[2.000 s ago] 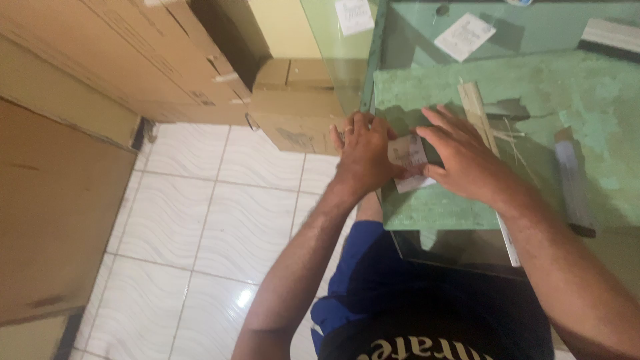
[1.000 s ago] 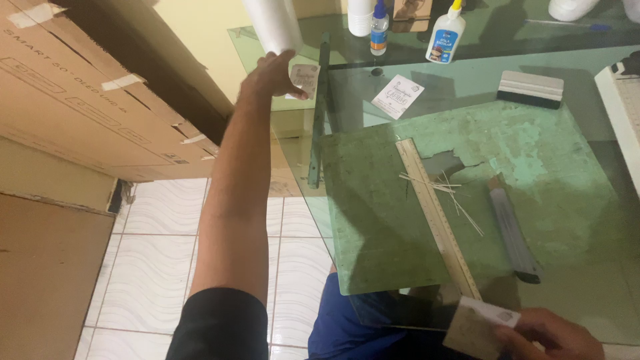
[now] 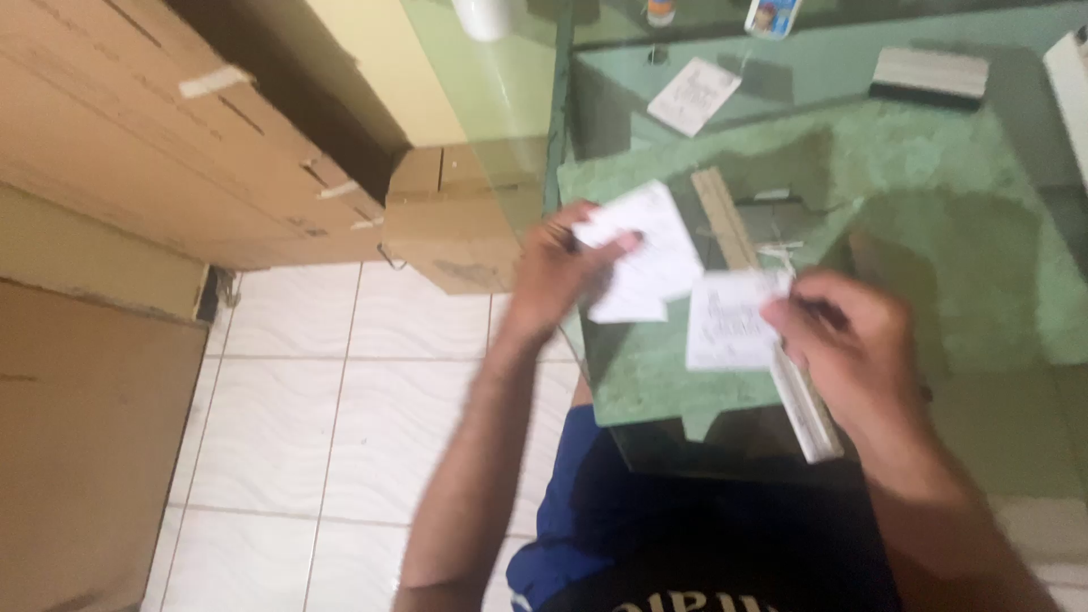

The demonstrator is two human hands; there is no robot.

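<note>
My left hand (image 3: pixel 565 268) pinches white printed paper cards (image 3: pixel 654 246) between thumb and fingers; at least two overlap, fanned apart. Another white card with writing (image 3: pixel 731 321) is gripped at its right edge by my right hand (image 3: pixel 846 340). Both cards are held above a worn green mat (image 3: pixel 646 374) on the glass table. A long ruler (image 3: pixel 724 217) runs under the right card, and its near end (image 3: pixel 807 412) shows below my right fingers. Thin white sticks (image 3: pixel 778 248) lie just beyond that card. One more printed card (image 3: pixel 694 95) rests flat past the mat.
A squeegee-like block (image 3: pixel 930 76) lies at the back right. Two bottles (image 3: pixel 772 15) (image 3: pixel 660 10) and a white cylindrical object (image 3: pixel 483 17) stand along the far side. Cardboard boxes (image 3: pixel 459 229) are left of the table, over a white tiled floor (image 3: pixel 289 408).
My left hand has come back from beside the white roll at the far left edge and now holds cards over the mat. My right hand has moved its card up from the near edge.
</note>
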